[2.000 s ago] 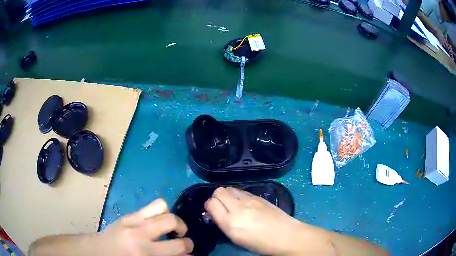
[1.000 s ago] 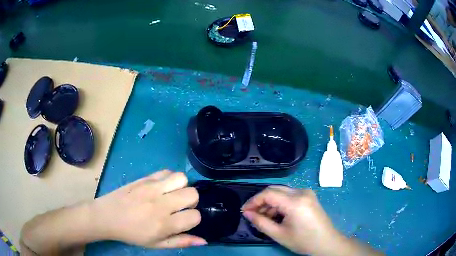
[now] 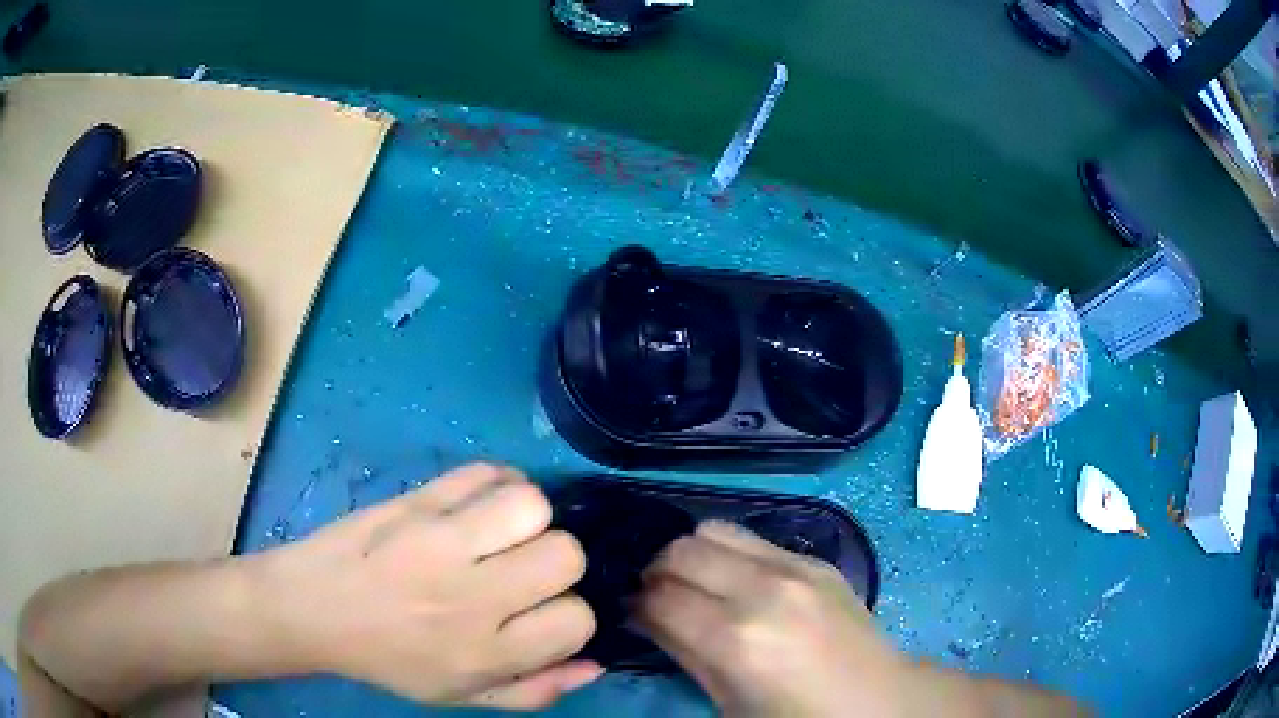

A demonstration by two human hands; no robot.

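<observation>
The near black double-well holder (image 3: pixel 842 540) lies at the bottom centre, partly under my hands. My left hand (image 3: pixel 470 589) is at its left end with the fingers curled; the fingertips and anything in them are hidden. My right hand (image 3: pixel 758 603) is over the near holder's left well, fingers bent down and slightly blurred; whether it pinches a small part does not show. A second black double-well holder (image 3: pixel 750 421) stands just behind, with a glossy black oval shell (image 3: pixel 617 344) tilted in its left well.
Black oval shells (image 3: pixel 185 330) lie on a cardboard sheet (image 3: pixel 302 168) at left. At right are a white glue bottle (image 3: pixel 951 456), a bag of orange bits (image 3: pixel 1035 372), a smaller bottle (image 3: pixel 1108 502), a clear container (image 3: pixel 1143 302) and a white carton (image 3: pixel 1220 470). A green belt (image 3: pixel 898 112) runs behind.
The view has shifted, so the belt and cardboard sit higher. My right hand has moved left from the near holder's middle, over its left well. My left hand stays at its left end.
</observation>
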